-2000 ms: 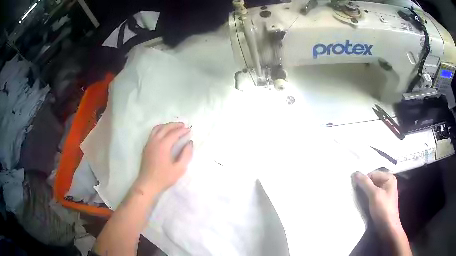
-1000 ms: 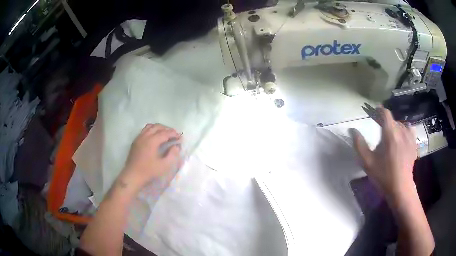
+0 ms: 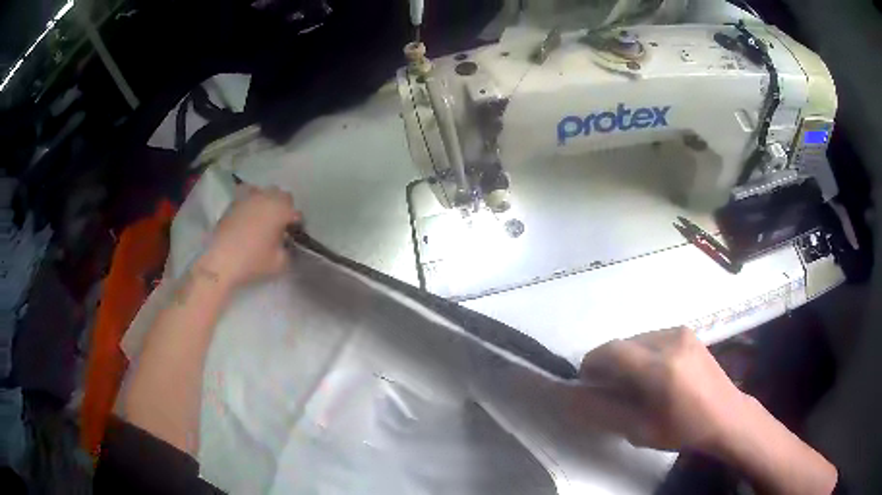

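Note:
A large white fabric sheet (image 3: 329, 387) lies over the table's left part and hangs over its front edge. A dark narrow folded edge (image 3: 426, 301) runs along its upper side, stretched between my hands. My left hand (image 3: 256, 232) grips its left end; the fingertips are partly hidden. My right hand (image 3: 643, 382) is closed on its right end, near the table's front edge. The fabric lies in front of the needle area (image 3: 474, 200), apart from the presser foot.
The cream-white sewing machine (image 3: 619, 121) stands at the back. Dark-red and black snips (image 3: 708, 244) lie right of the head, beside a black tray (image 3: 774, 215). An orange basket (image 3: 126, 309) is at the left. A printed ruler (image 3: 745, 313) runs along the front edge.
The fabric has been pulled away from the needle area, baring the bed and showing the dark edge. My right hand, open a second ago, has closed on the fabric. My left hand moved up.

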